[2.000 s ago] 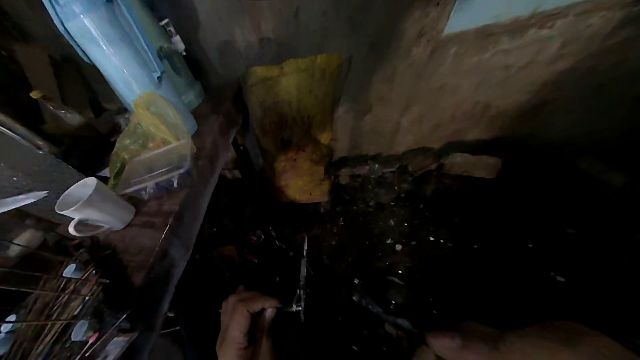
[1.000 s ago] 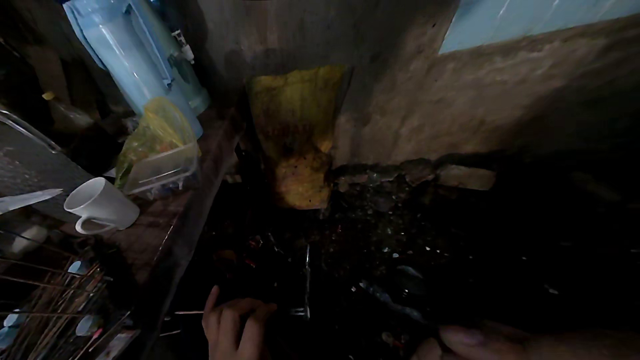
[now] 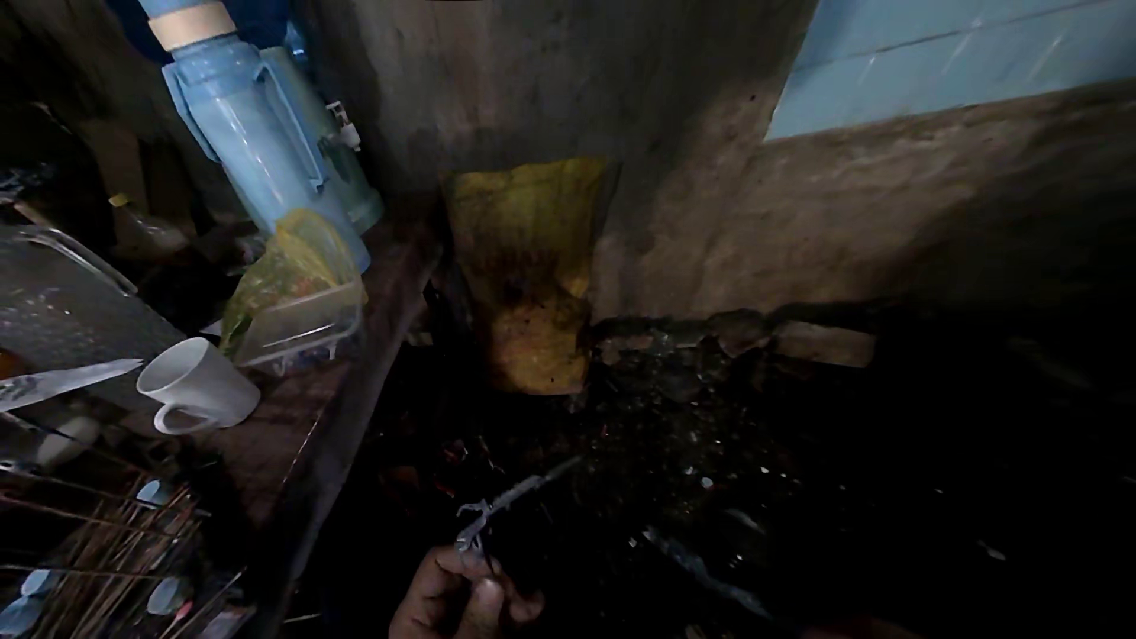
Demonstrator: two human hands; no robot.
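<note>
At the bottom centre, my left hand (image 3: 470,596) pinches a thin stick-like piece (image 3: 515,493) between thumb and fingers; greyish shreds hang at its lower end, and its exact kind is unclear. Only a dim edge of my right hand (image 3: 856,628) shows at the bottom right, too dark to tell what its fingers do. A long, narrow, greyish object (image 3: 706,572), possibly a blade, slants up and left from near that hand. Dark ground with small bright scraps lies beneath both hands.
At left, a wooden table edge (image 3: 333,470) bears a white mug (image 3: 200,386), a clear plastic container (image 3: 302,327), a yellow plastic bag (image 3: 306,257) and a blue thermos flask (image 3: 257,133). Thin sticks (image 3: 115,555) lie lower left. A yellow sack (image 3: 528,275) stands against the wall.
The thin piece in my left hand was upright and now tilts up to the right. My right hand has moved mostly out of view at the bottom.
</note>
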